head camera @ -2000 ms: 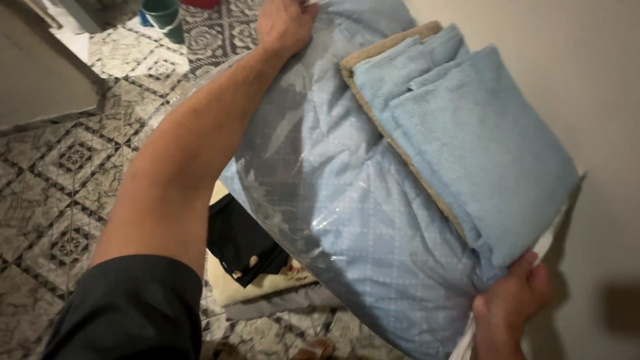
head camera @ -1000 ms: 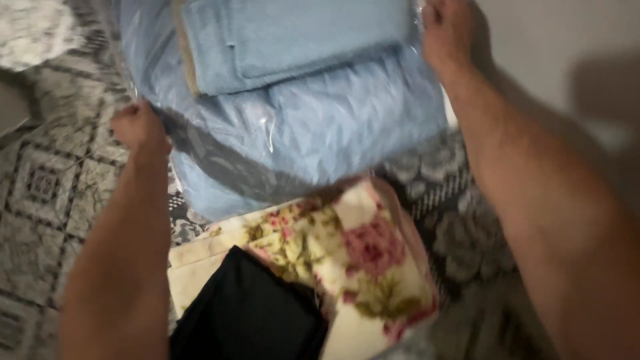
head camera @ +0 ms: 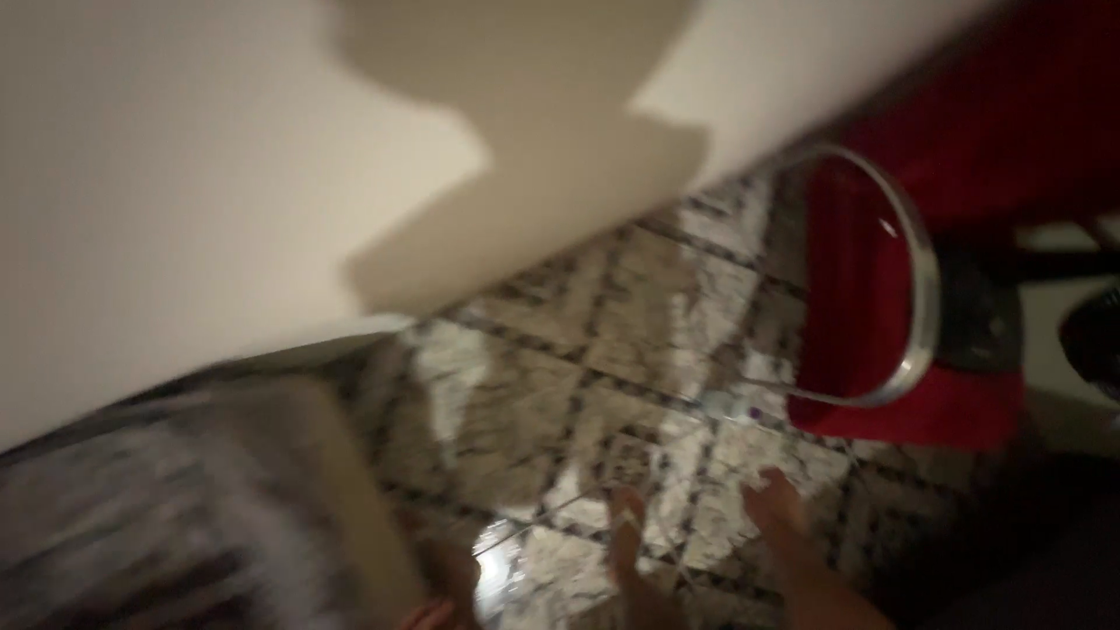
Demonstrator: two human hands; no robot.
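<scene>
The view is strongly blurred. At the bottom edge, left of centre, a skin-coloured shape looks like part of my left hand (head camera: 437, 608). It lies close to the right side of a grey, blurred fabric-like bundle (head camera: 201, 507) with a tan edge. Whether its fingers hold the bundle cannot be told. Just right of it is a bright, shiny patch (head camera: 497, 560), possibly clear plastic. My right hand does not show. The light blue bedding and the floral cloth are out of view.
Two bare feet (head camera: 626, 529) show on the patterned tile floor (head camera: 525, 411). A pale wall (head camera: 219, 175) bearing a dark shadow fills the upper left. To the right, a curved metal tube (head camera: 923, 297) stands by red fabric (head camera: 857, 350). Dark objects lie at the right edge.
The view has swung away from the blue bedding in clear plastic, which both hands held earlier, towards the wall, floor and red fabric.
</scene>
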